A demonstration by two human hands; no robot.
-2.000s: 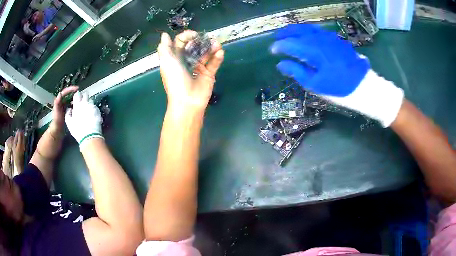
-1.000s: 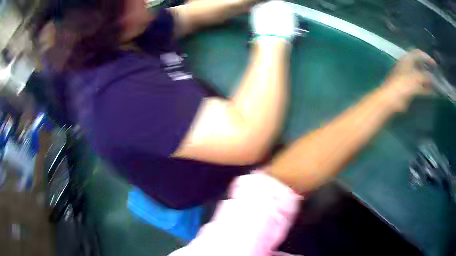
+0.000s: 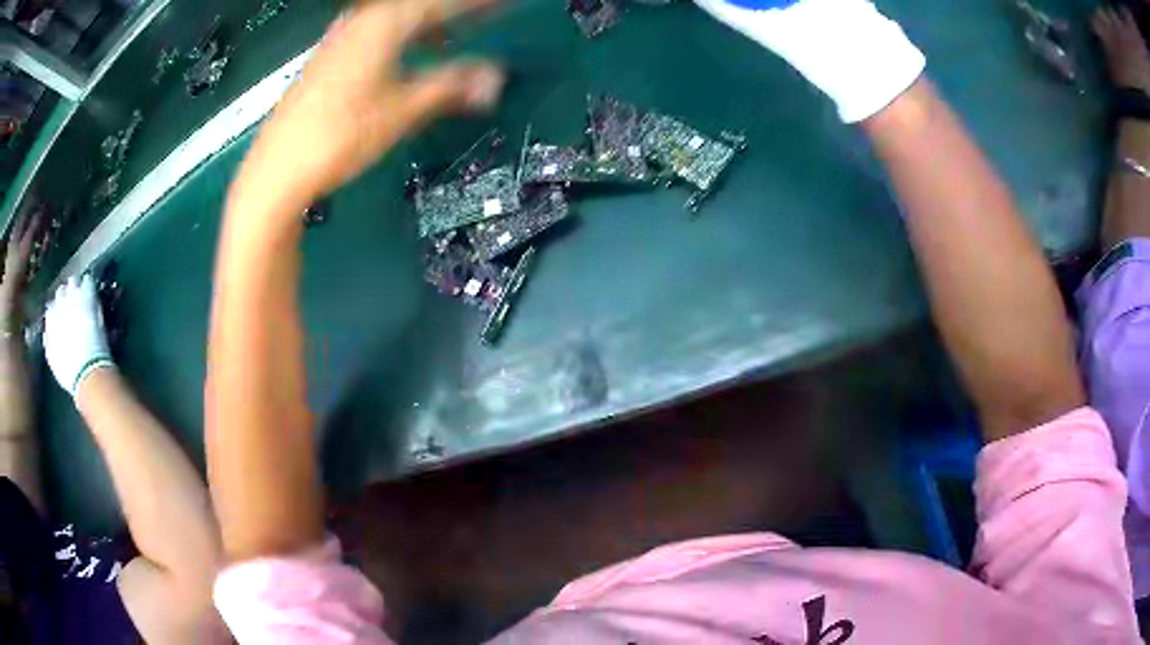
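Note:
A pile of green and dark circuit boards (image 3: 467, 202) lies on the green bench, overlapping, with more boards (image 3: 687, 154) joined at its right end. My bare left hand (image 3: 360, 95) is above the bench, up and left of the pile, thumb and fingers apart. Nothing shows in it, but its fingertips reach the top edge. My right hand (image 3: 807, 25), in a blue and white glove, is up and right of the pile. The top edge cuts off most of it, so its fingers and anything held are hidden.
A pale rail (image 3: 189, 158) curves along the left, with more boards (image 3: 206, 66) beyond it. A person's white-gloved hand (image 3: 78, 330) is at the left bench edge. Another person's arm (image 3: 1126, 164) is at the far right. A small dark part (image 3: 315, 213) lies beside my left forearm.
The view has swung from the neighbour on the left back to the bench and pile. My left hand no longer shows the dark part seen in it two seconds ago. My right glove is now mostly cut off.

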